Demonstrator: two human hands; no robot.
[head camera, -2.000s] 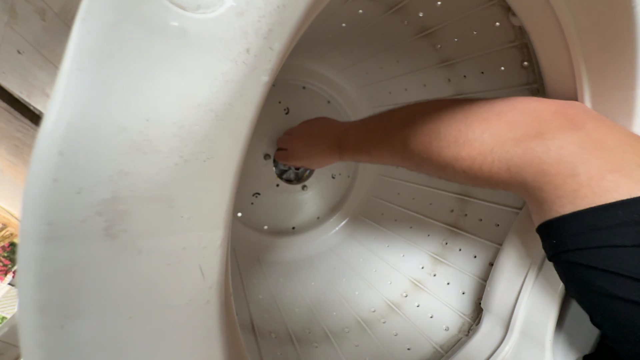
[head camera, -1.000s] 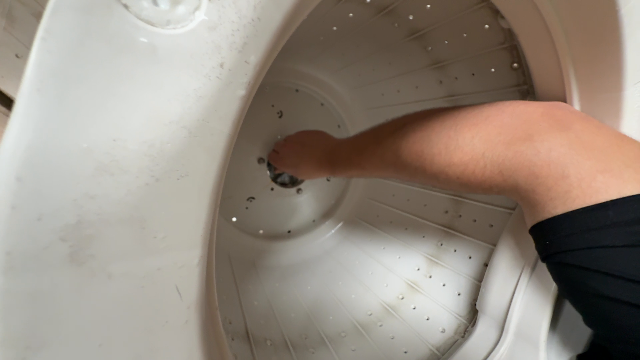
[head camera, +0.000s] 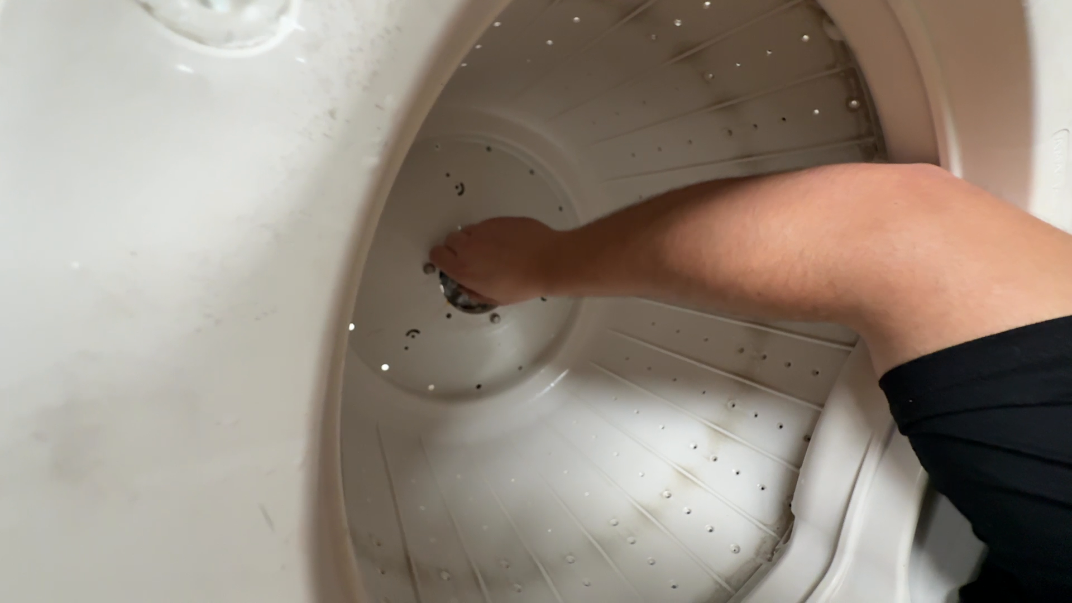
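My right hand (head camera: 498, 260) reaches deep into the perforated tub (head camera: 695, 469) of a washing machine, its arm coming in from the right in a black sleeve (head camera: 997, 427). At the centre of the round tub floor (head camera: 469, 364), the hand lies over a dark, shiny metal hub (head camera: 465, 297), with its fingers bent at the upper left side. The fingertips and much of the hub are hidden, so whether the hand grips anything cannot be told. My left hand is not in view.
The wide off-white plastic top (head camera: 167, 335) of the machine fills the left side, with a round recess (head camera: 222, 17) at its upper edge. The tub's rim (head camera: 837, 502) curves below the forearm. Brownish stains mark the ribbed tub wall.
My right hand stays at the hub, with no plain change in its hold. The view has shifted slightly.
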